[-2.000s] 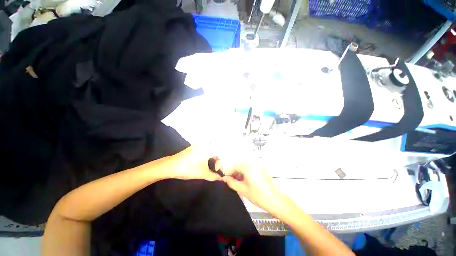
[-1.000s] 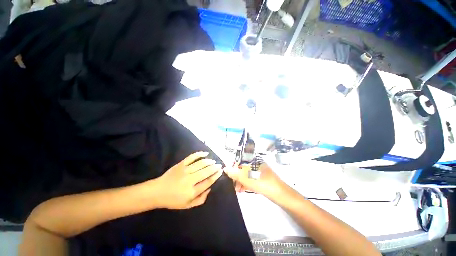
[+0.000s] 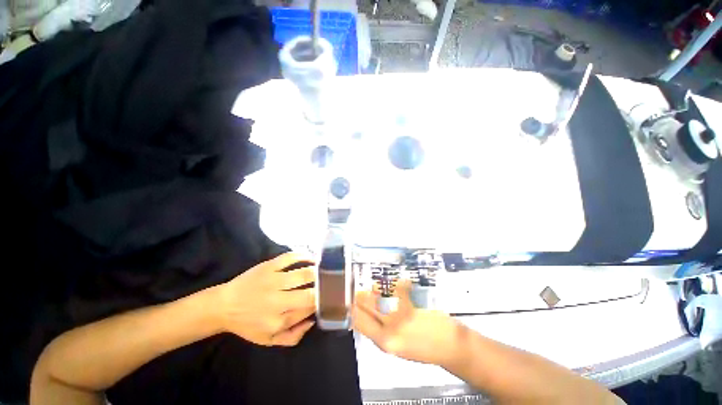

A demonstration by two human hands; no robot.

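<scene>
A large black garment (image 3: 119, 198) fills the left side and hangs over the front edge. My left hand (image 3: 273, 303) lies on it with fingers bent, just left of the needle area. My right hand (image 3: 404, 323) is right of the needle area, its fingertips by the tension parts. The white sewing machine head (image 3: 491, 182) stands behind both hands. A metal part with a brown face (image 3: 336, 297) stands between my hands and hides some fingertips. What the fingertips pinch cannot be made out.
Black strips (image 3: 609, 174) lie across the machine head. A round winder knob (image 3: 697, 142) is at the right. A blue crate (image 3: 317, 35) stands behind. A small brown square (image 3: 549, 297) is on the white table (image 3: 507, 340). A thread cone (image 3: 564, 54) is behind the head.
The view has moved closer to the machine head. My hands have moved from in front of the needle, where they met, to either side of the metal part. The garment's edge has moved left.
</scene>
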